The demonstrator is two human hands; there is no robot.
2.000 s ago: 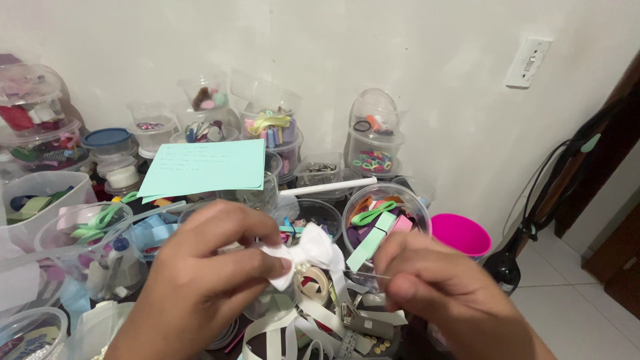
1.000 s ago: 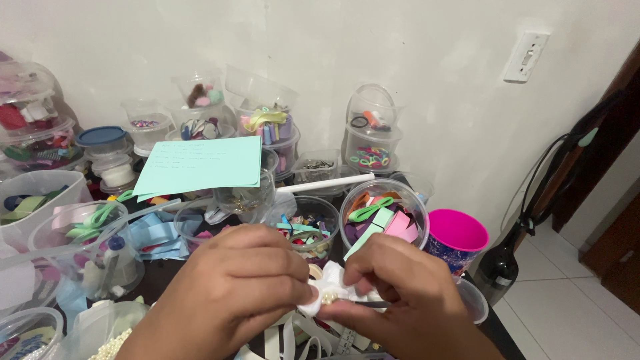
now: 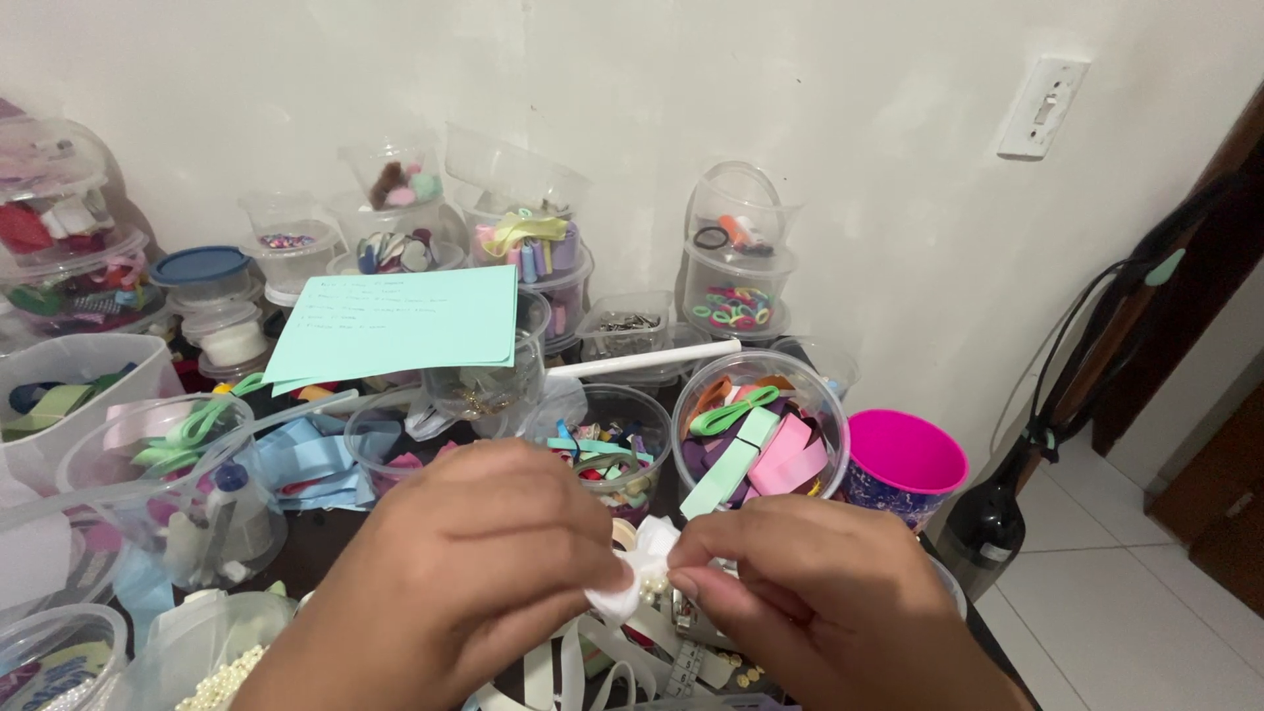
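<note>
A white fabric bow (image 3: pixel 656 541) with pearl beads (image 3: pixel 653 585) at its centre sits between my hands. My left hand (image 3: pixel 474 563) pinches the left loop of the bow between thumb and fingers. My right hand (image 3: pixel 820 583) has thumb and index finger closed at the bow's right side, beside the pearls; whether a thread or needle is between them cannot be seen. Below the hands lie loops of white ribbon (image 3: pixel 568 667) and a piece of measuring tape (image 3: pixel 684 667).
A round tub of coloured ribbons (image 3: pixel 839 425) and a pink-lined cup (image 3: pixel 908 449) stand at right. Mint paper with writing (image 3: pixel 395 326) rests over tubs. A tub of pearls (image 3: pixel 168 632) is lower left; stacked containers (image 3: pixel 736 262) line the wall.
The right hand was away to the right of the bow two seconds ago, then came in to it. The bow has since turned a little, with its pearls now facing down between the hands.
</note>
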